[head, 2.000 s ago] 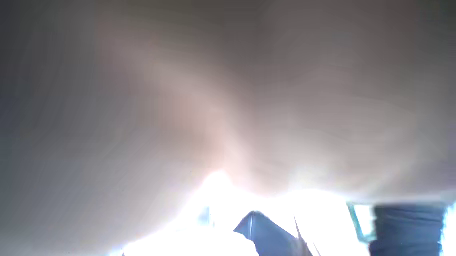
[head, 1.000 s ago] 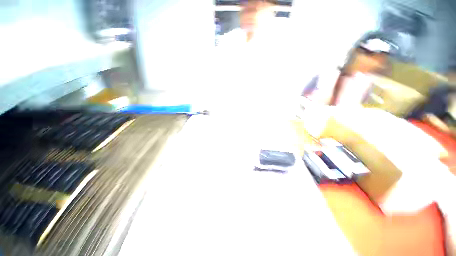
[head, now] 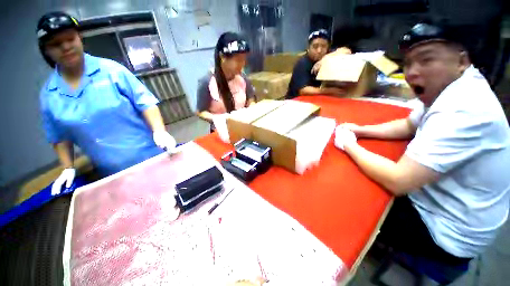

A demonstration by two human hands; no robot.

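Neither of my hands can be made out. A small tan shape at the bottom edge is too cut off to identify. Nearest in front of me, stacked black parts (head: 199, 185) with a pale edge lie on the pink bubble wrap table cover (head: 123, 223). A thin dark stick (head: 220, 201), marker or knife unclear, lies beside them. A black tray with compartments (head: 246, 159) and silver-grey strips sits on the red table cover (head: 302, 195), left of the open carton (head: 279, 139). White translucent packing material (head: 316, 144) sticks out of the carton.
A person in blue (head: 103, 111) stands at left, white-gloved, near the blue edging (head: 33, 200) and mesh conveyor (head: 42, 246). A person in white (head: 464, 162) sits at right, gloved hands on the table. Two more people are behind, near a second open carton (head: 349, 72).
The view has turned right and cleared from blur and glare. The rows of black parts on the conveyor have left view. The people, carton and table covers now show clearly.
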